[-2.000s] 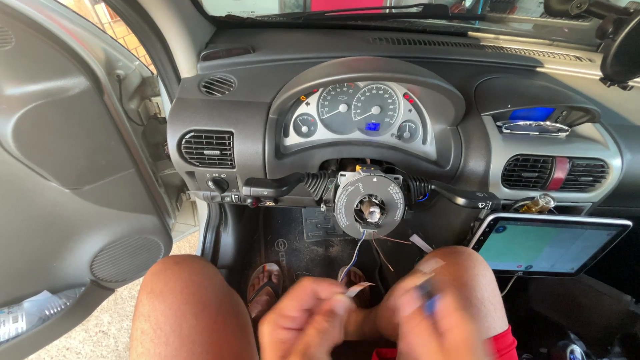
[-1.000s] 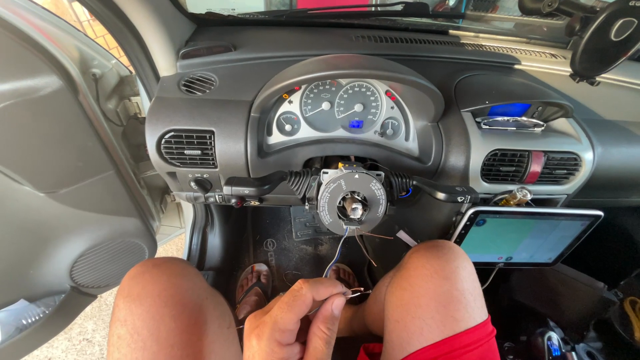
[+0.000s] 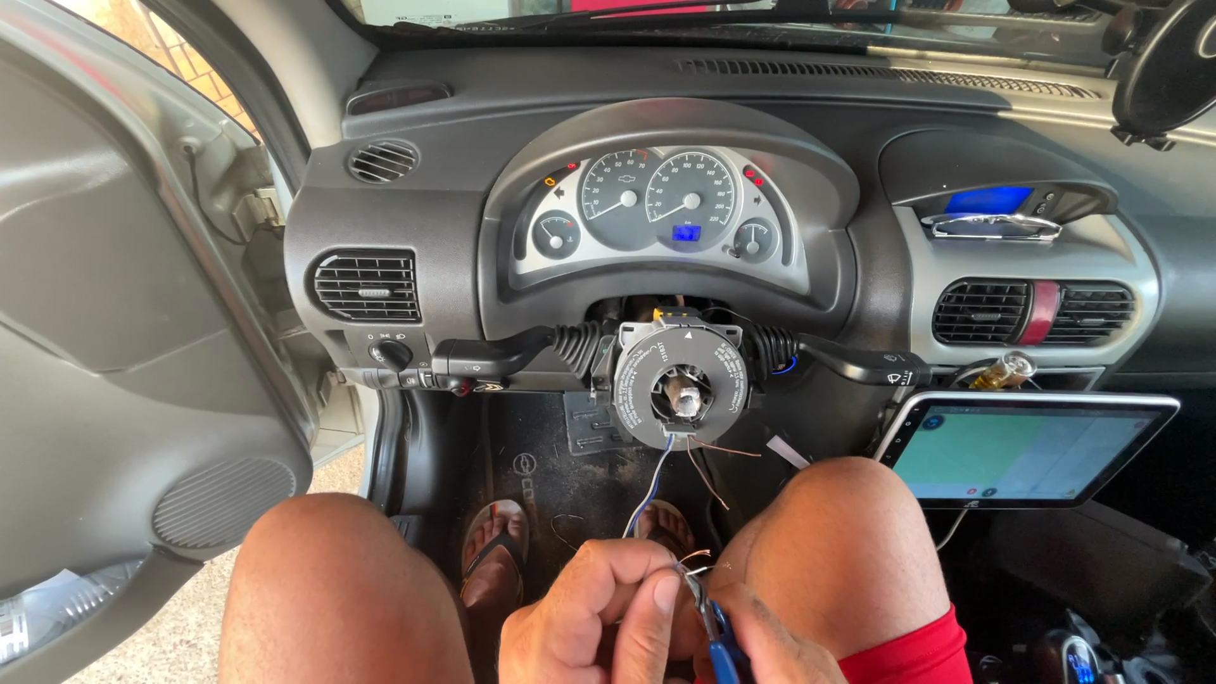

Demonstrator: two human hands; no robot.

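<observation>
My left hand (image 3: pixel 613 608) pinches the ends of thin electrical wires (image 3: pixel 646 494) that hang from the round black steering-column clock spring (image 3: pixel 681 388). Stripped-looking ends stick out past its fingertips. My right hand (image 3: pixel 774 636) is closed on a blue-handled hand tool (image 3: pixel 719 636), pliers or cutters, whose metal jaws meet the wires right beside my left fingertips. Whether the jaws are closed on a wire I cannot tell. Two brownish wires (image 3: pixel 708 473) hang loose below the clock spring. The steering shaft's end (image 3: pixel 686 401) shows in its centre.
Indicator stalk (image 3: pixel 494 353) and wiper stalk (image 3: pixel 860 363) flank the column, under the lit instrument cluster (image 3: pixel 665 204). A tablet-like screen (image 3: pixel 1026 448) sits at the right. The open door (image 3: pixel 123 313) is at the left. My bare knees flank my hands.
My right hand, not visible one second ago, is back in view with the blue-handled tool at the wire ends. My left hand still holds the wires.
</observation>
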